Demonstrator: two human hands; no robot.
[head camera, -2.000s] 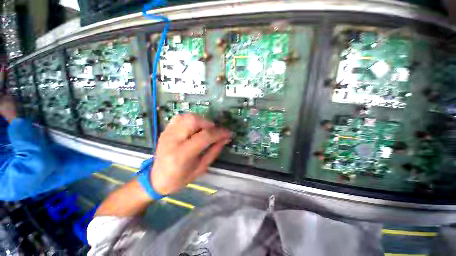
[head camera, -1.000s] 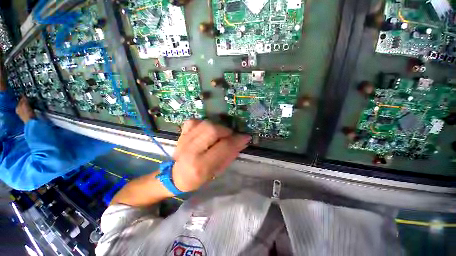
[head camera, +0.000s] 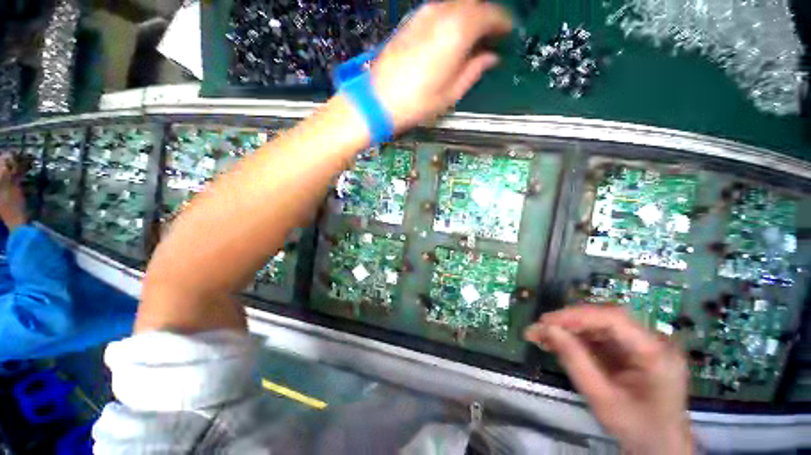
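Green circuit boards (head camera: 480, 197) lie in rows in flat pallets (head camera: 418, 289). My left hand (head camera: 436, 67), with a blue wrist strap (head camera: 365, 99), reaches across the pallets and far rail. Its thumb and fingers are apart over the green mat, just left of a small dark-silver component cluster (head camera: 566, 59); nothing shows between them. My right hand (head camera: 627, 369) is at the pallets' near edge, right of centre. Its thumb and forefinger tips are together; whether they pinch something small is not visible. My left forearm hides some boards.
The pale far rail (head camera: 622, 135) runs behind the pallets. Beyond it lie a heap of dark components (head camera: 298, 40) and a glittering pale pile (head camera: 751, 49). The near rail (head camera: 356, 344) borders the front. Another person's blue sleeve (head camera: 36, 293) is at the left edge.
My left hand has left the near edge of the boards and moved up beyond the far rail. My right hand has come into view at the lower right. The view has shifted to show the bench.
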